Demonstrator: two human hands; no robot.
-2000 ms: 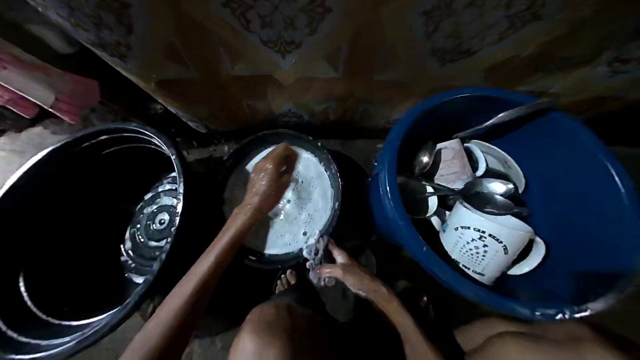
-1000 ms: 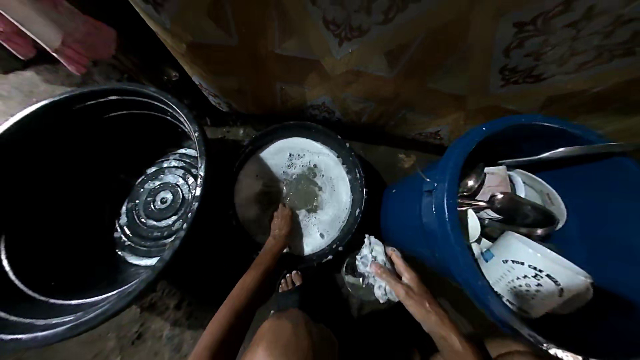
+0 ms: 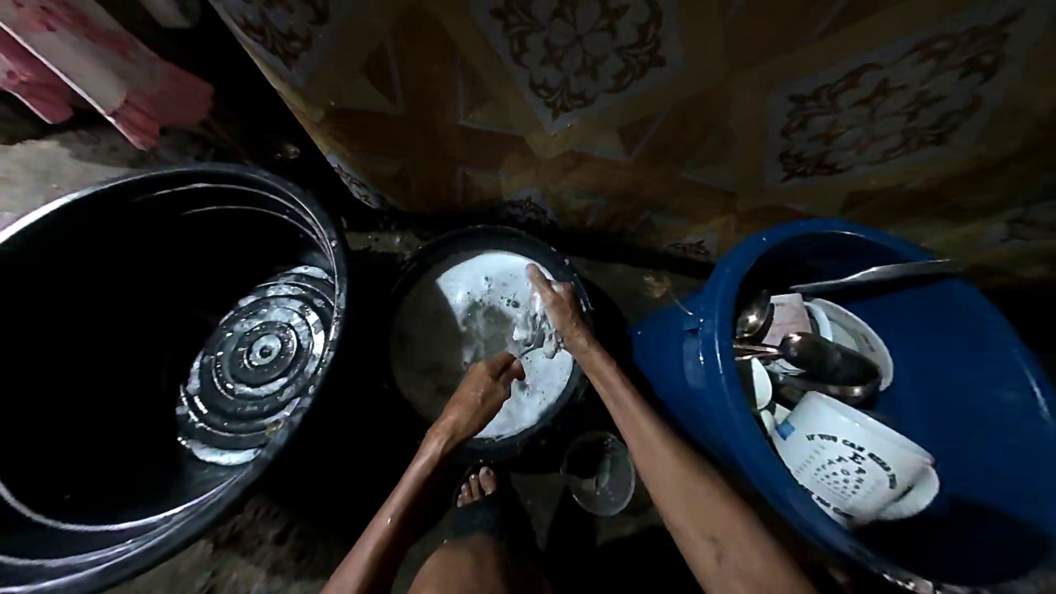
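Note:
A dark round basin (image 3: 425, 247) of sudsy water stands between my feet and the patterned sheet. My left hand (image 3: 483, 388) is over its middle, fingers curled round the end of a thin metal utensil (image 3: 532, 346), perhaps a spoon. My right hand (image 3: 561, 309) is over the basin's right side, with a foamy cloth or scouring pad (image 3: 536, 326) pressed at the utensil. Foam hides the utensil's far end. Just below the basin, near my right forearm, sits a clear round container (image 3: 598, 473).
On the right, a blue tub (image 3: 973, 363) holds a white printed mug (image 3: 854, 462), several spoons (image 3: 829, 360) and other dishes. A big black tub (image 3: 337, 272) stands at the left. A patterned sheet (image 3: 577, 99) hangs behind; pink cloth (image 3: 153, 91) lies at the upper left.
My right hand has moved from beside the basin's lower right edge to over the suds with the foamy pad. My left hand has come up out of the water and now holds a utensil.

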